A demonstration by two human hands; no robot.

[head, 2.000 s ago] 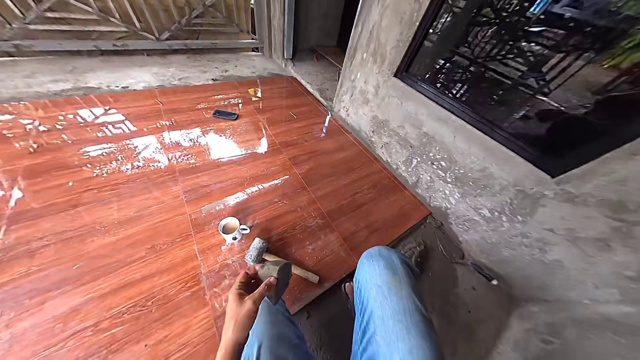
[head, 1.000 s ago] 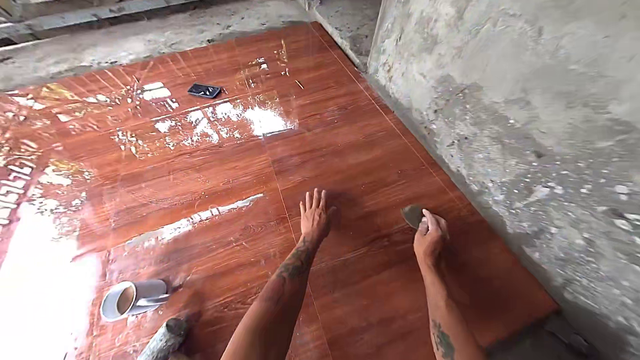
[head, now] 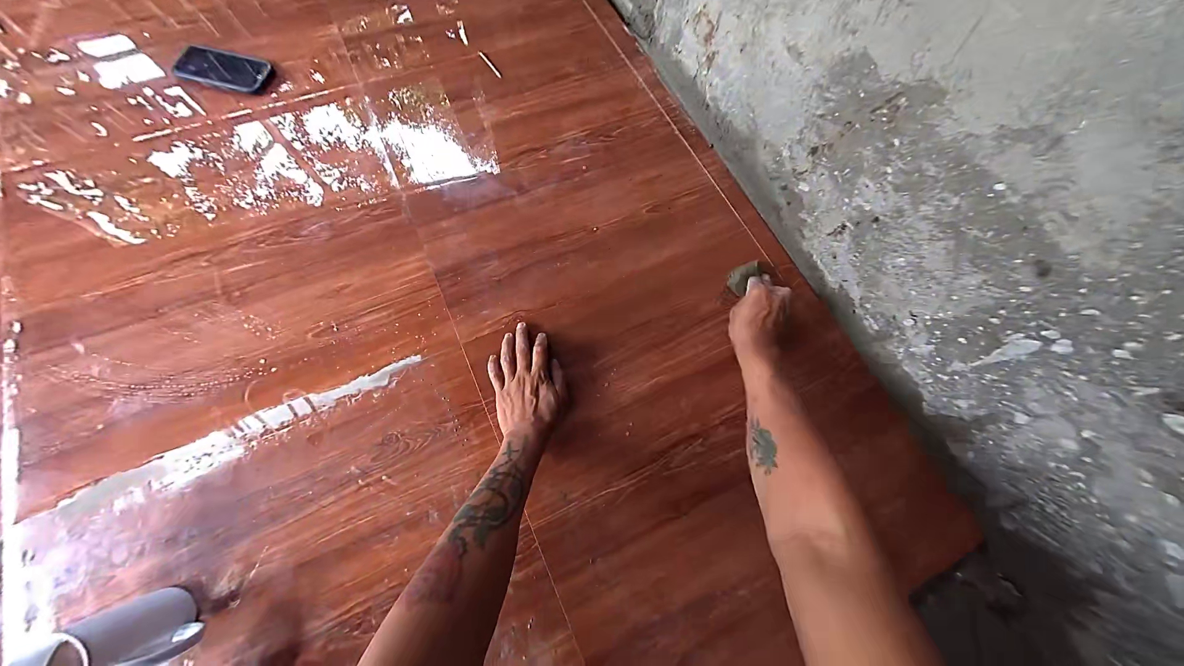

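My left hand (head: 527, 384) lies palm down with its fingers spread on the reddish wood-look floor tiles (head: 592, 277), beside a tile joint. Further right, my right hand (head: 760, 310) is closed around a small dark greyish piece (head: 746, 277), whose tip meets the tile near the wall-side joint. What that piece is, I cannot tell, since my fingers cover most of it. Both forearms bear tattoos.
A rough grey cement wall (head: 962, 213) runs along the right edge of the tiles. A black mobile phone (head: 223, 69) lies on the floor at the upper left. A grey-white cup (head: 139, 624) is partly in view at the lower left.
Two seconds ago a hand held a mallet by the cup; one second ago both hands were out over the tiles. Since then my right hand has moved further along toward the wall-side joint. The view has shifted.
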